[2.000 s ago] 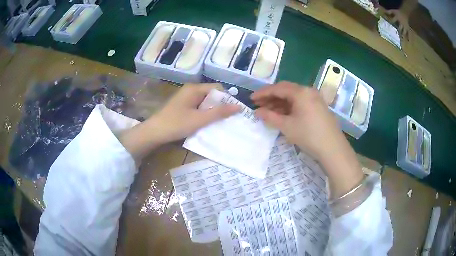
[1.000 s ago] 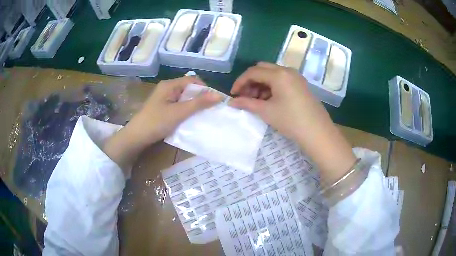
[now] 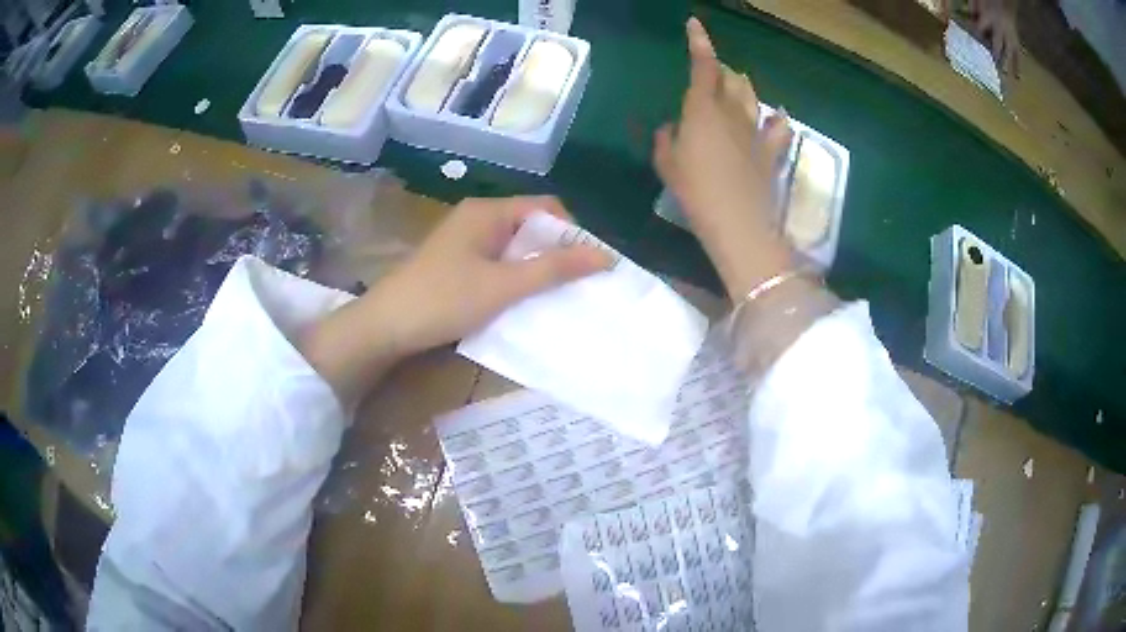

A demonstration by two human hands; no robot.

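My left hand (image 3: 475, 274) holds a white label sheet (image 3: 593, 333) between thumb and fingers; a little dark print shows near the thumb. My right hand (image 3: 722, 154) is over a blister tray (image 3: 843, 185) on the green belt and hides its left part. Its index finger points up and away; the other fingers are partly bent. I cannot tell whether a sticker is on a fingertip. A cream device (image 3: 810, 191) shows in the tray's right well.
Two trays with cream devices and black cables (image 3: 494, 89) stand at the upper left, and another tray (image 3: 979, 315) at the right. Spare label sheets (image 3: 531, 494) and a cable bag (image 3: 161, 296) lie on the bench. Another person's hand (image 3: 992, 27) is at the upper right.
My right hand has left the label sheet and moved up and right over the tray. My left hand still holds the sheet.
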